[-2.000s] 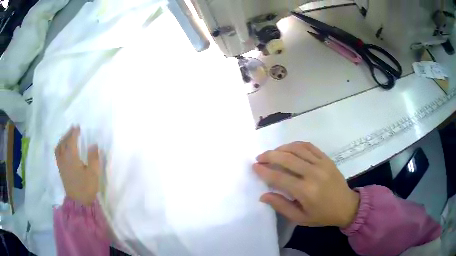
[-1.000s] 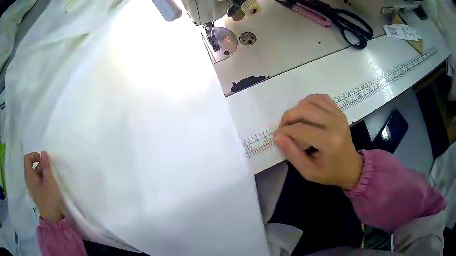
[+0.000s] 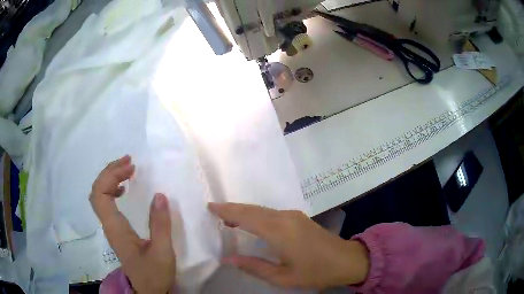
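A large white fabric panel [image 3: 97,126] covers the table left of the needle, its far part brightly lit. A strip of it lies folded, with a long edge running down between my hands. My left hand [image 3: 135,229] is over the cloth at the lower left, thumb and fingers apart. My right hand [image 3: 293,244] lies across the lower cloth, with thumb and index finger apart and fingertips against the folded edge. No firm grip shows in either hand. The presser foot [image 3: 264,66] is at the cloth's right edge, under the machine head [image 3: 253,26].
Black shears [image 3: 422,60] and a pink tool [image 3: 373,47] lie right of the machine. A paper label [image 3: 474,61] is at the right. A printed ruler [image 3: 402,143] runs along the table's front edge. A dark flat rectangle [image 3: 462,181] lies off the table. Bundled white cloth [image 3: 31,49] is at the far left.
My right hand has moved left from the ruler onto the cloth. My left hand has moved right and its fingers have spread. The panel's near part is now folded, and the view has shifted.
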